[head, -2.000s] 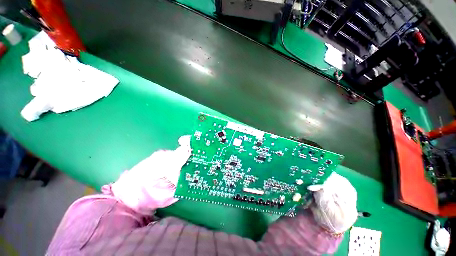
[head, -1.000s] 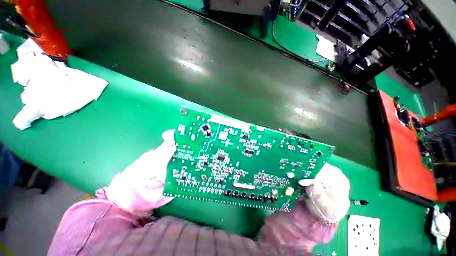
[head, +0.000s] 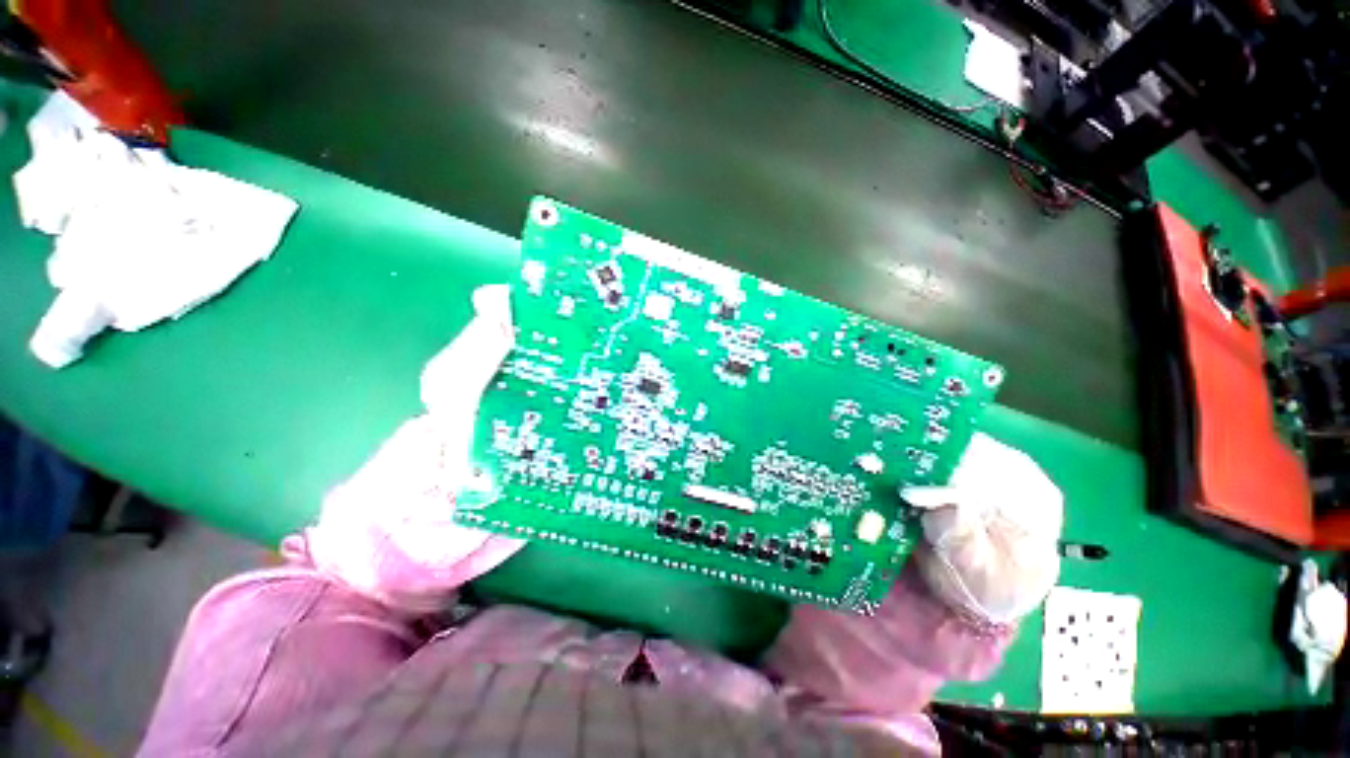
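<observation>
A large green circuit board (head: 711, 430) is held up above the green bench mat, its flat side with tiny white and silver parts facing me. A row of black spots runs near its lower edge. My left hand (head: 430, 444), in a white glove, grips the board's left edge. My right hand (head: 989, 530), in a white glove, grips its right edge with the thumb on the face. The fingers behind the board are hidden, and so is its other side.
White crumpled cloth (head: 156, 237) lies on the left. A dark green conveyor belt (head: 444, 104) runs beyond the mat. A black tray with a red-orange mat (head: 1236, 385) stands right. A white card with dark dots (head: 1090, 649) and a small black marker (head: 1085, 551) lie near my right hand.
The board appears higher and larger in the view, still held by both hands. The view has shifted, and a dark strip now shows at the lower right edge of the bench.
</observation>
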